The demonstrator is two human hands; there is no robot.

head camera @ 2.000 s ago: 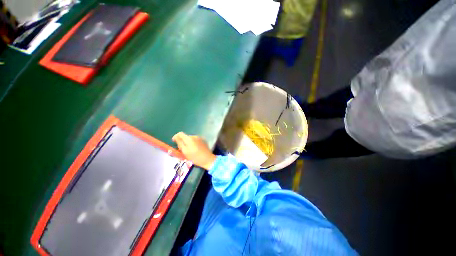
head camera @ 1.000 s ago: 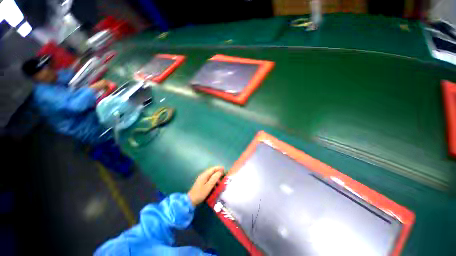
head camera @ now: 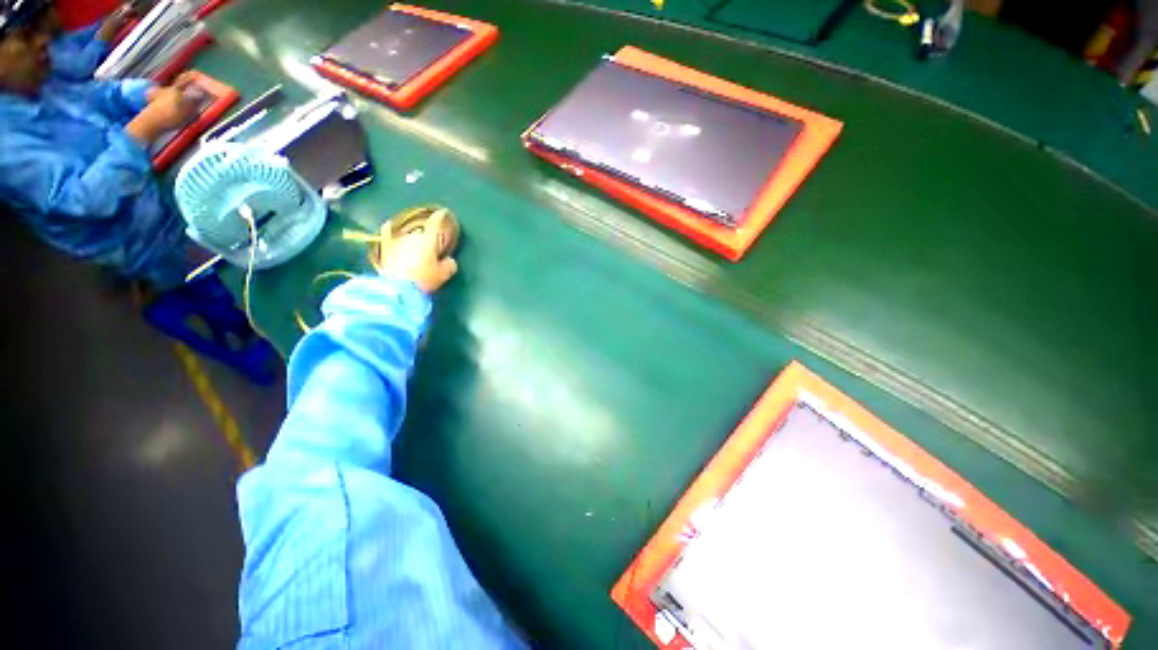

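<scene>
My left hand (head camera: 422, 259) reaches out over the green bench, with its fingers closed on a bundle of yellow-and-black strips (head camera: 401, 224) lying there. Some yellow strips trail to the left of it. The fingers hide part of the bundle. My right hand is out of the picture. A shiny dark grey panel (head camera: 851, 546) lies in a red-orange tray (head camera: 749, 432) at the lower right, cut off by the bottom edge. A dark strip (head camera: 1035, 584) runs along its far edge.
A pale blue fan (head camera: 250, 203) with a white cord stands left of the bundle. Two more panels in trays lie further off, one at upper centre (head camera: 673, 133), one at upper left (head camera: 396, 48). A person in blue (head camera: 76, 165) works at the far left.
My left hand has left the near tray's edge and moved out to the bundle, closing on it. The view has swung left along the bench, and the bin is no longer in the picture.
</scene>
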